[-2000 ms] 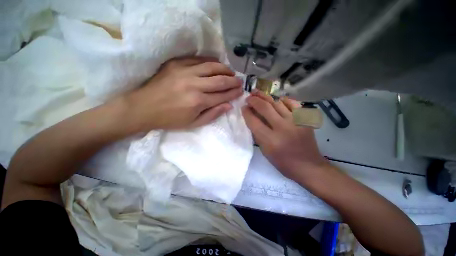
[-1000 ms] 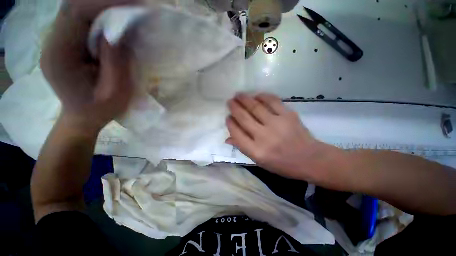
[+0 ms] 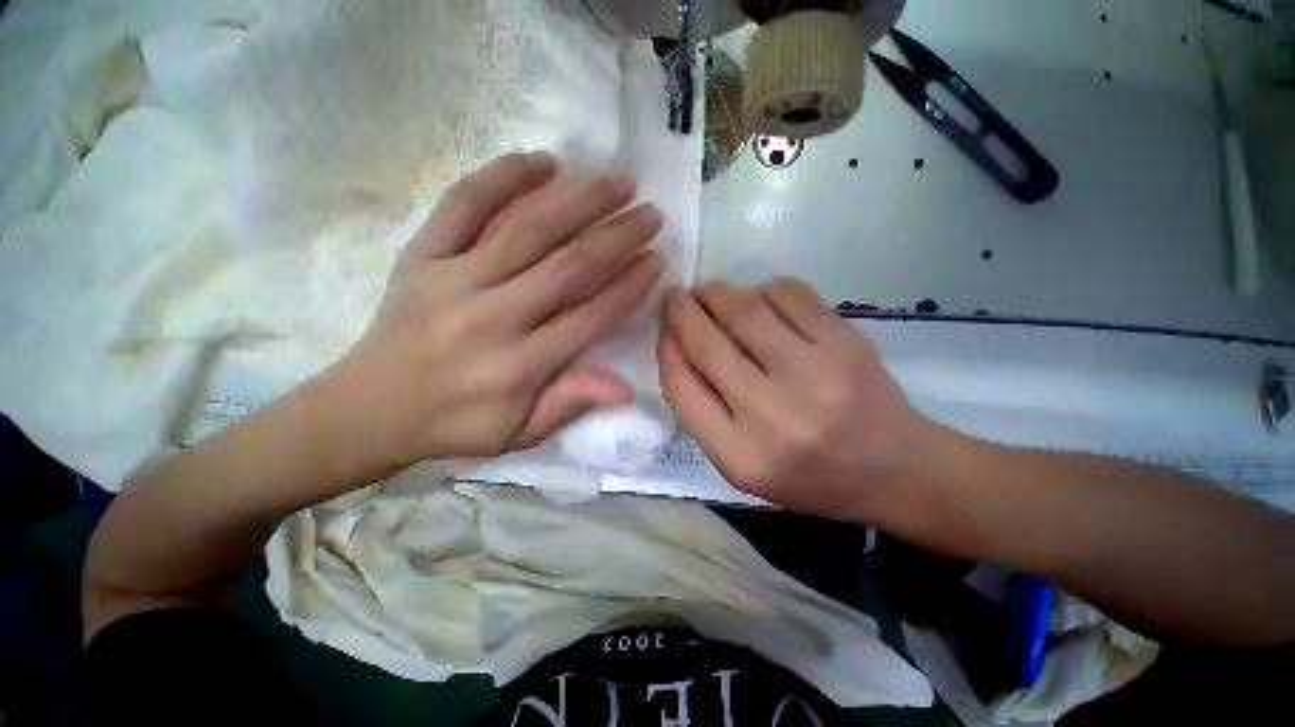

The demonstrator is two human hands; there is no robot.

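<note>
A large white garment piece point(image 3: 327, 128) lies on the table to the left, its straight right edge running down from the presser foot point(image 3: 679, 100). My left hand point(image 3: 518, 305) lies flat on it, fingers slightly apart and pointing to the upper right, with a small white fold of cloth below the thumb. My right hand point(image 3: 774, 384) has its fingers bent and closed on the garment's edge below the foot; the fingertips partly hide the cloth there. The needle's exact place in the cloth is not clear.
A ridged beige knob point(image 3: 804, 74) hangs right of the foot, above a silver disc point(image 3: 778, 151). Black thread snips point(image 3: 969, 119) and a slim pale tool point(image 3: 1238, 199) lie further right. A cream bundle point(image 3: 568, 568) rests in the lap. Something blue point(image 3: 1030, 632) shows below the table edge.
My left hand has come down from the raised, folded-back cloth and now lies flat on it. The cloth is spread leftward. My right hand's fingers have closed at the edge.
</note>
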